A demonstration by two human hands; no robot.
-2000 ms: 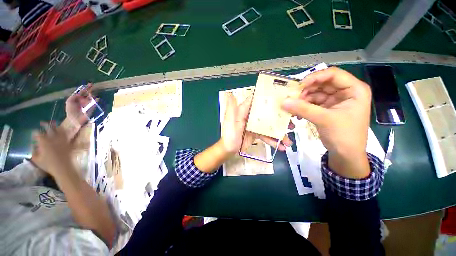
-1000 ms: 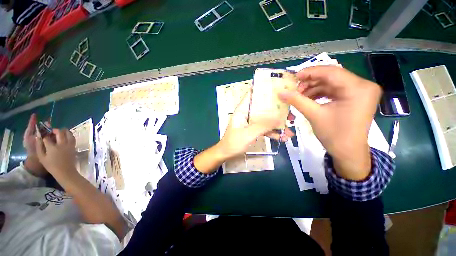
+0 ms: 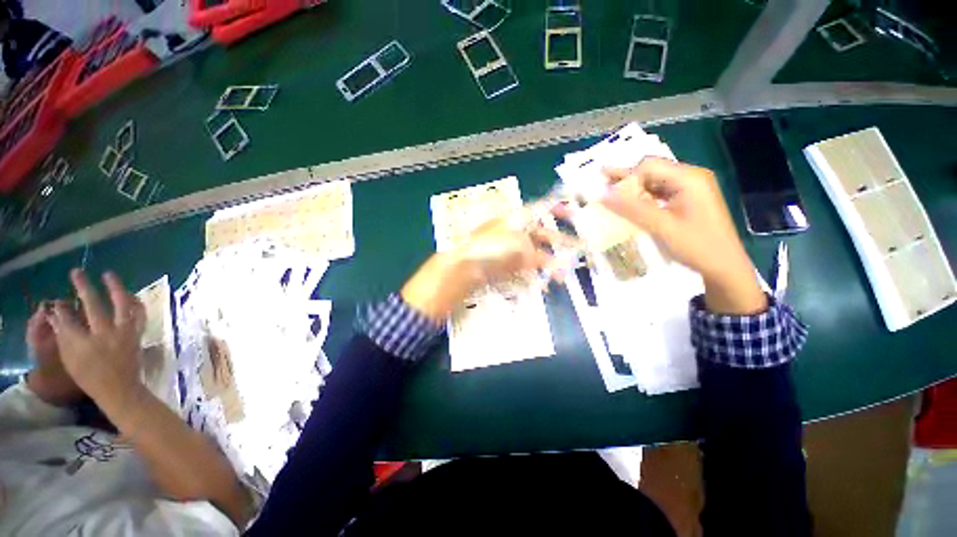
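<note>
My left hand (image 3: 488,262) is blurred over the adhesive sheet (image 3: 504,341), its fingers closed around a thin, pale-edged phone middle frame (image 3: 559,226), which is tilted and smeared by motion. My right hand (image 3: 677,210) is just right of the frame, over the waste liner pile (image 3: 666,336), with thumb and fingers bent together; whether anything is between them cannot be told. The adhesive sheet lies flat, partly hidden by my left hand. A tan patch shows on the liner pile between my hands.
A dark smartphone (image 3: 763,173), a slim white tool (image 3: 781,273) and a spare sheet stack (image 3: 887,226) lie right. Left are liner scraps (image 3: 257,336), another sheet (image 3: 281,220) and a neighbour's hands (image 3: 94,341). Beyond the rail (image 3: 420,151) are scattered frames (image 3: 374,70) and red trays (image 3: 94,63).
The broad tan face seen in my left hand no longer shows; the held frame is tilted and blurred. The neighbour's fingers have spread. Frames beyond the rail have shifted in view.
</note>
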